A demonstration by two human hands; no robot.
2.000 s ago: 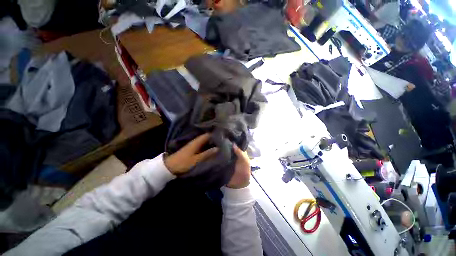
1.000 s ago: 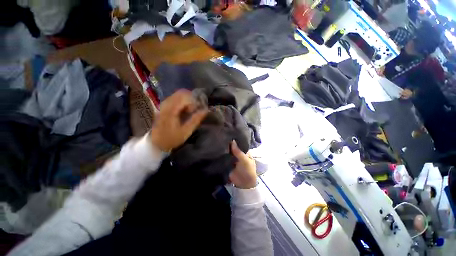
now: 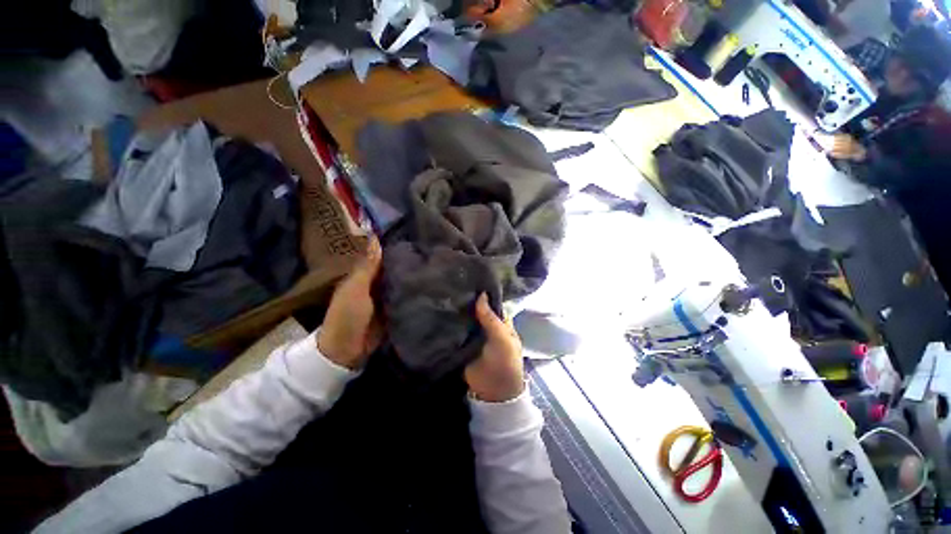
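Note:
A dark charcoal garment (image 3: 459, 240) is bunched up in front of me, left of the sewing machine. My left hand (image 3: 357, 313) is at its left side, with the fingers partly hidden behind the cloth. My right hand (image 3: 496, 353) grips its lower right side, thumb on top. The white sewing machine head (image 3: 730, 375) with a blue stripe lies to the right. The bright lamp spot is between the garment and the machine, and the garment is away from the needle area.
Yellow and red-handled scissors (image 3: 692, 463) lie beside the machine head. A cardboard box (image 3: 313, 224) and heaped dark and grey cloth (image 3: 167, 240) are at left. More dark cloth (image 3: 568, 68) lies behind. Thread cones (image 3: 850, 365) are at right. Another person (image 3: 897, 136) sits at upper right.
My left hand was raised over the cloth one second ago and has come down to its left side. The garment's folds have shifted. The surroundings have moved slightly right in view.

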